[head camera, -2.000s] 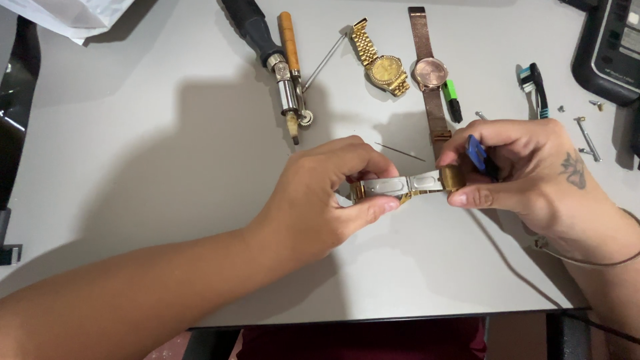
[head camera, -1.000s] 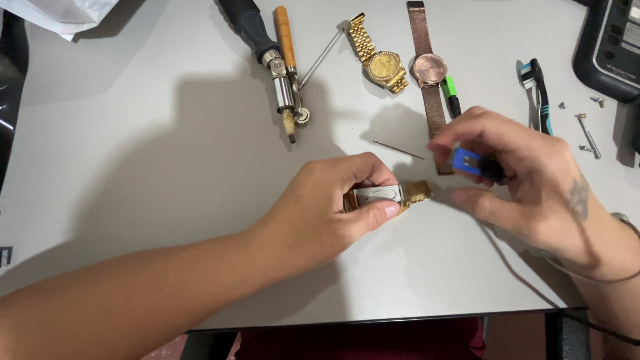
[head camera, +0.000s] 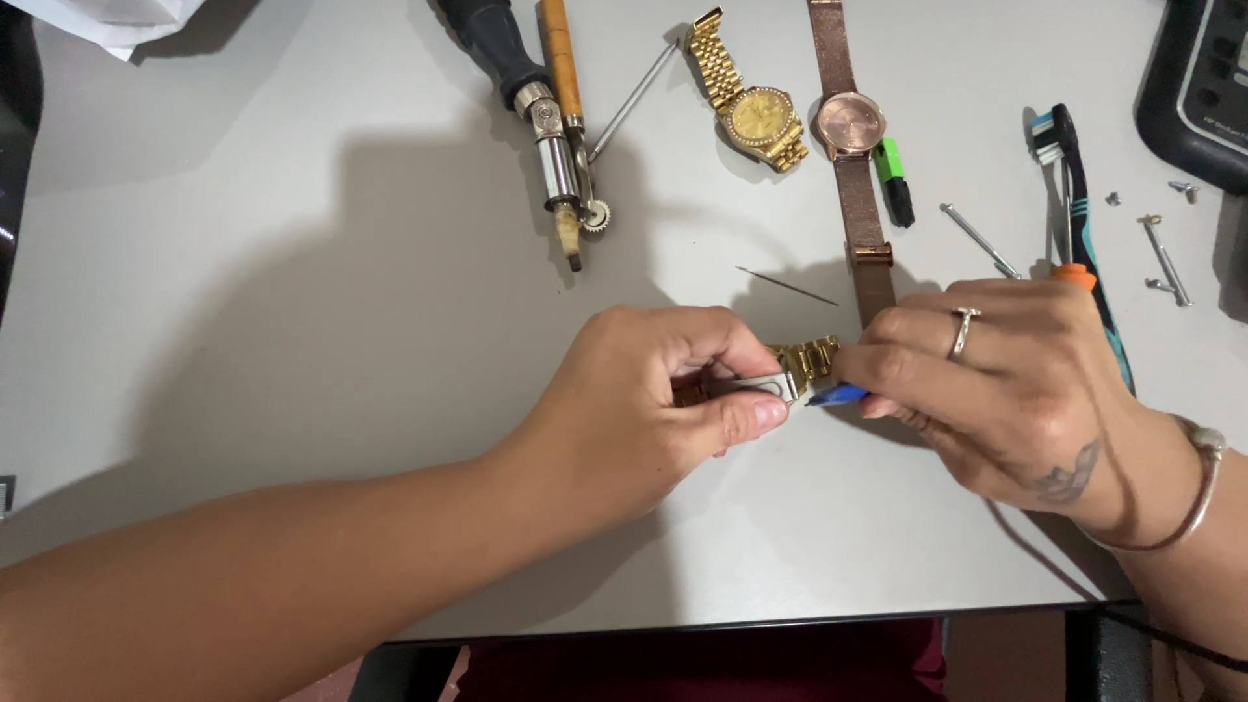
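My left hand (head camera: 673,400) pinches the clasp of a gold-tone metal watch bracelet (head camera: 814,359) between thumb and fingers. The clasp's silver inner plate faces up, and gold links stick out to its right. My right hand (head camera: 994,400) holds a small blue-tipped tool (head camera: 837,395), with its point close beside the clasp's right end; whether they touch I cannot tell. The rest of the tool is hidden in the fingers. Just above the hands lies a thin dark needle-like tool (head camera: 786,285). The mesh strap of a rose-gold watch (head camera: 850,124) runs down behind my right hand.
A gold watch (head camera: 760,118) lies at the upper middle, left of a green-capped black item (head camera: 892,182). Further left are a black-handled tool (head camera: 546,127) and a wooden-handled wheel tool (head camera: 563,68). A toothbrush (head camera: 1077,195), small screws (head camera: 1165,260) and a black device (head camera: 1199,93) are at right.
My right hand first let go of the bracelet's right part and drew away with the blue tool. Now it is back at the clasp, the blue tip pointing left. My left hand keeps its hold.
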